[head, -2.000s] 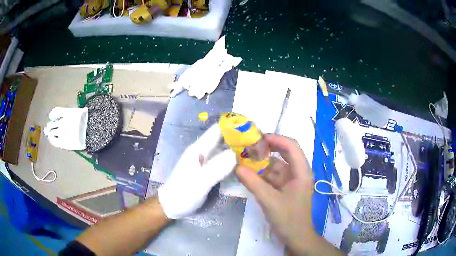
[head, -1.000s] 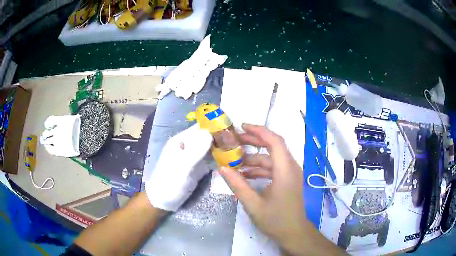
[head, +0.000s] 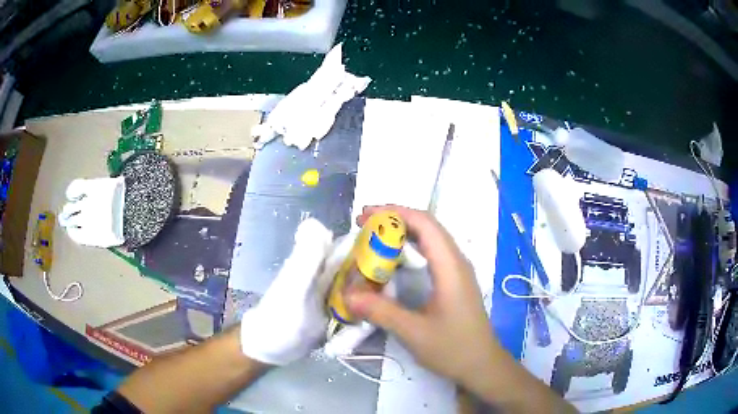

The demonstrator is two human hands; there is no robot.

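Note:
A yellow wrapped unit with a blue band near its upper end is held upright and tilted in front of me. A white cord loops out below it. My left hand, in a white glove, grips the unit from the left and below. My bare right hand holds it from the right, with the thumb across its lower part. The fingers hide part of the unit. A small yellow round piece lies on the grey panel above my left hand.
A white foam tray of yellow units stands at the back left. A speckled pad, spare glove, green boards and another yellow unit lie left. A crumpled white cloth, grey probe and blue tool lie beyond and right.
The unit has turned, and its blue-banded end now points up and right. It has moved lower and right, away from the small yellow piece. A cord loop now shows below the hands.

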